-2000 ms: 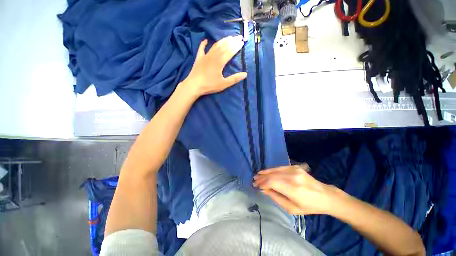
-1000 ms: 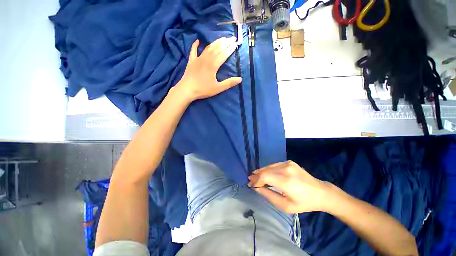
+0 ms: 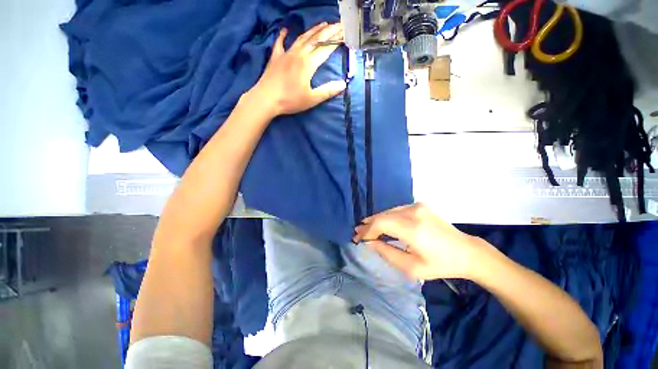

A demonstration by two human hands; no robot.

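A blue garment piece (image 3: 288, 162) runs from under the sewing machine head (image 3: 382, 25) to the table's front edge. Two narrow black elastic strips (image 3: 369, 137) lie along it, one on each side of a light blue band. My left hand (image 3: 292, 72) lies spread on the cloth left of the presser foot (image 3: 369, 66), pressing it. My right hand (image 3: 404, 238) pinches the near ends of the elastic strips and the cloth edge at the table's front edge. The needle tip is hard to make out.
A black elastic bundle (image 3: 577, 94) lies at right, with red and yellow-handled scissors (image 3: 557, 54) on it. A tan block (image 3: 440, 78) sits beside the ribbed knob (image 3: 422, 49). Dark blue gathered pieces (image 3: 548, 274) hang below the table at right; a blue crate (image 3: 123, 317) stands at lower left.
The cloth's near end and my right hand have moved up toward the machine. My left hand has also moved up with the cloth. Less strip length shows between machine and right hand.
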